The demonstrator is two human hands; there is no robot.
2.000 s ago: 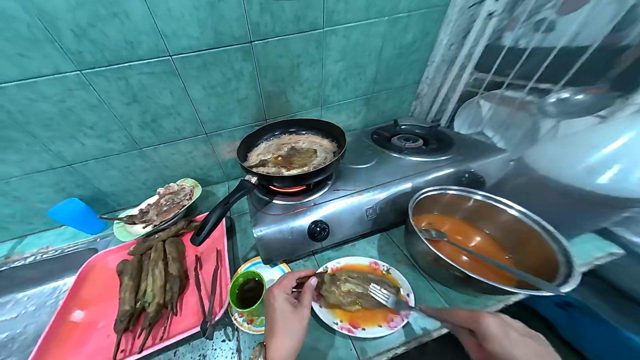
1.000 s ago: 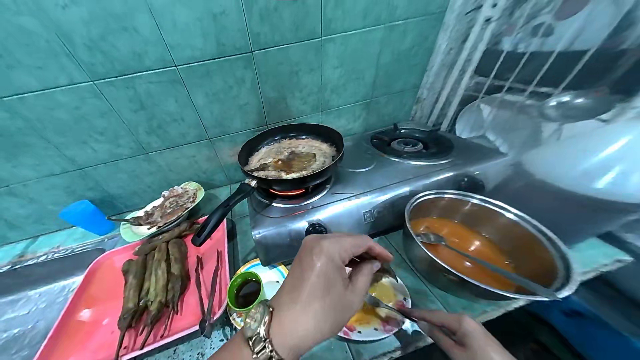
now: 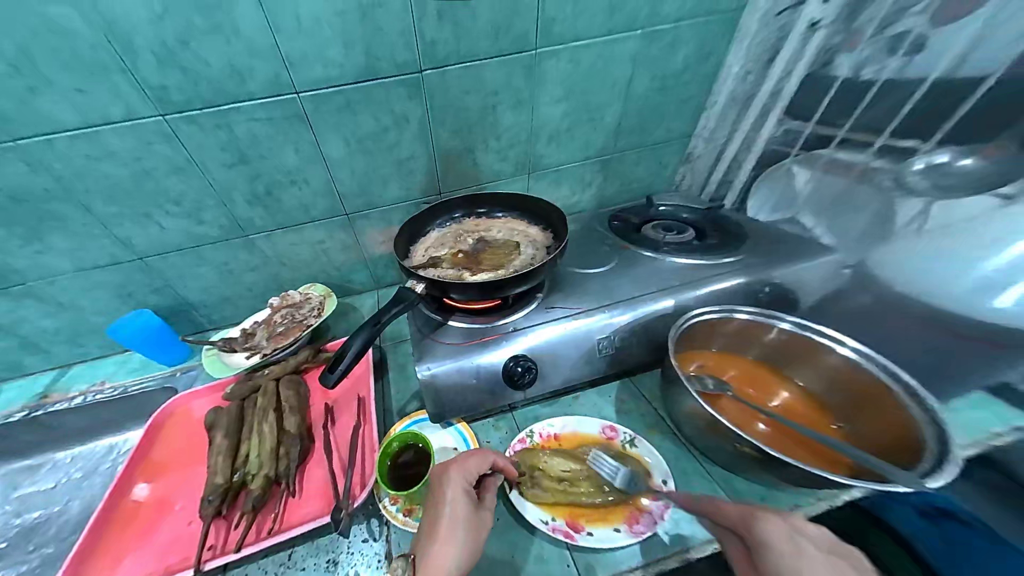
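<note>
A flattened, peeled eggplant (image 3: 572,477) lies in orange liquid on a floral plate (image 3: 550,534). My left hand (image 3: 464,508) pinches its stem end at the plate's left rim. In my right hand (image 3: 768,528) is a metal fork (image 3: 620,472), its tines resting on the eggplant flesh. Behind the plate, a black frying pan (image 3: 484,204) sits on the lit left burner, with another flattened eggplant (image 3: 480,254) in a pale, egg-like layer. To the right stands a steel pot (image 3: 808,320) of orange liquid with a long-handled spoon (image 3: 808,432) in it.
Several whole cooked eggplants (image 3: 260,448) and tongs (image 3: 344,472) lie on a pink tray (image 3: 152,488). Near them are a green cup (image 3: 406,464) of dark liquid, a plate with a fried eggplant (image 3: 276,324) and a blue cup (image 3: 150,336). The pan's handle (image 3: 372,336) juts over the tray.
My left hand, raised over the plate a second ago, is lower and at the plate's left rim. The fork now rests on the eggplant.
</note>
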